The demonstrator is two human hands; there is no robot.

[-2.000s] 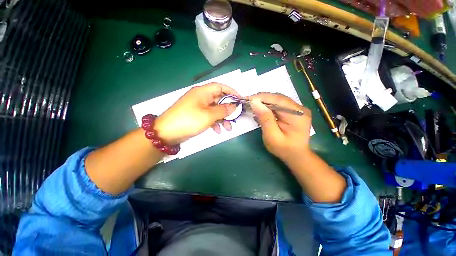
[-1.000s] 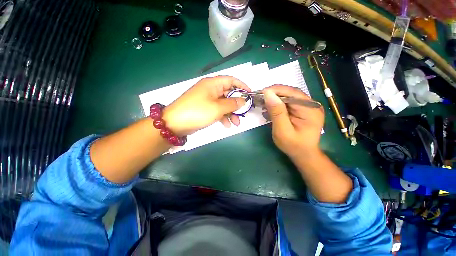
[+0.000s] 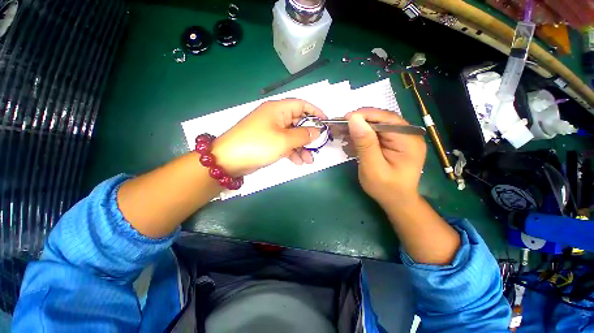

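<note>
My left hand (image 3: 267, 136), with a dark red bead bracelet, holds a small round housing (image 3: 317, 140) with a white centre and a dark rim between thumb and fingers. My right hand (image 3: 387, 153) holds slim grey metal tweezers (image 3: 398, 129). The tweezer tips reach the upper edge of the housing. Whether a piece is at the tips is too small to tell. White backing sheets (image 3: 218, 118) lie on the green bench under both hands.
A white pump bottle (image 3: 301, 39) stands behind the sheets, beside a thin dark stick (image 3: 295, 76). Two black discs (image 3: 228, 33) and small clear rings lie back left. Ridged clear trays (image 3: 52, 84) are left. A brass-coloured rod (image 3: 430, 123), wipes (image 3: 482, 97) and a blue tool (image 3: 557, 231) are right.
The whole view has shifted, so bench things appear further right and higher. The right hand and tweezers have moved slightly right relative to the housing. Both hands keep their holds.
</note>
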